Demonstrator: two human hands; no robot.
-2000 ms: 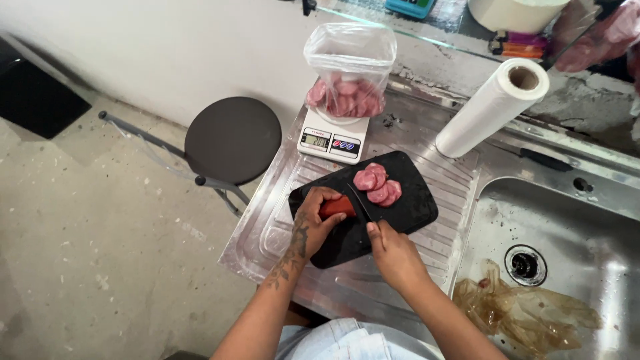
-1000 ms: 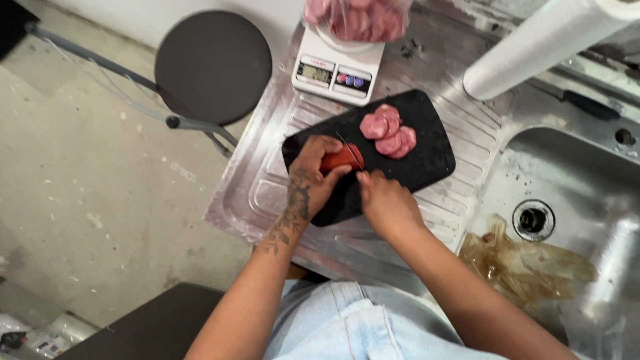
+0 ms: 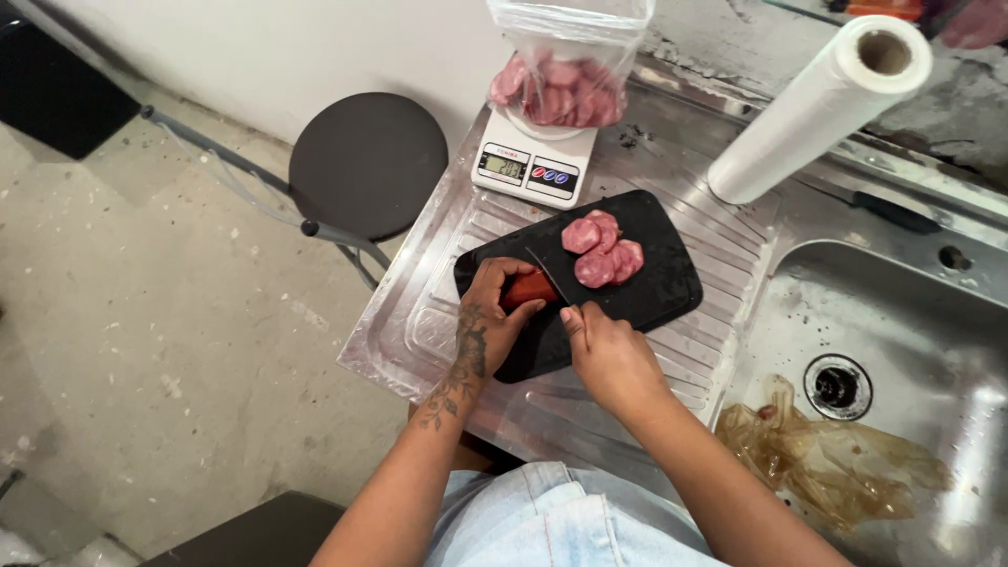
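My left hand [image 3: 498, 303] grips a reddish-brown sausage [image 3: 529, 290] on a black cutting board [image 3: 669, 272]. My right hand [image 3: 610, 346] is closed around the handle of a knife [image 3: 553, 276], whose thin blade stands against the sausage's cut end; the handle is hidden in the hand. Several pink sausage slices [image 3: 596, 268] lie overlapping to the right of the blade. Behind the board, a white digital kitchen scale [image 3: 535, 153] carries a clear plastic bag [image 3: 567, 87] full of similar slices.
The board lies on a steel drainboard [image 3: 441, 354]. At the right, a roll of clear plastic bags or film [image 3: 811, 118] stands near another knife [image 3: 898, 213]. A sink [image 3: 787, 315] holds a crumpled brownish wrapper [image 3: 835, 457]. A round dark stool [image 3: 368, 165] stands left.
Both hands stay at the sausage and knife on the board. The view shifts and tilts between frames. No other plain change shows.
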